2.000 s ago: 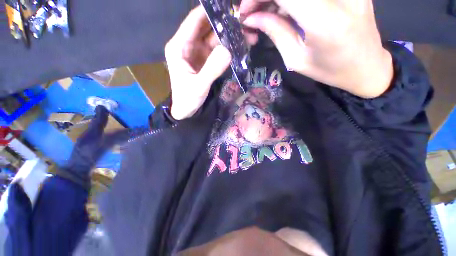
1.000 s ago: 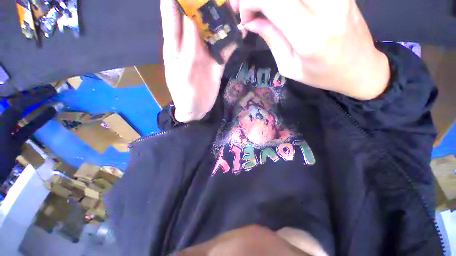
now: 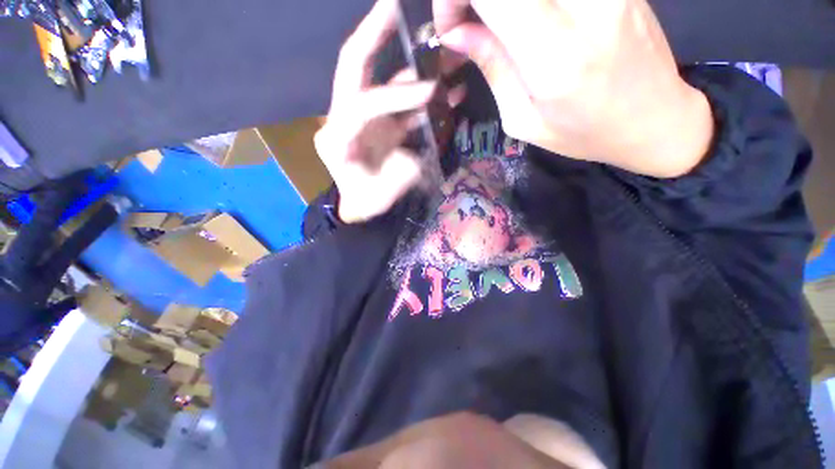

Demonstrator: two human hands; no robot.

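A thin dark circuit board (image 3: 423,96) is seen nearly edge-on at the top centre, above the wearer's chest, and is blurred. My left hand (image 3: 371,137) holds it between fingers and thumb. My right hand (image 3: 577,82) is just right of the board, cut off by the top edge, with thumb and index finger pinched on a tiny pale piece (image 3: 432,38), perhaps a connector. Whether this piece touches the board cannot be told. A heap of circuit boards (image 3: 92,41) lies on the bench at the upper left.
The dark bench (image 3: 229,64) spans the top. A lilac piece (image 3: 11,147) lies at its left edge. Cardboard boxes (image 3: 197,247) and a blue floor (image 3: 174,197) show at lower left, with another person's dark-clothed limb (image 3: 46,247) at far left.
The board, whose orange-yellow face showed one second ago, is now turned edge-on. My left hand's fingers have shifted around it. My right hand has stayed nearly in place.
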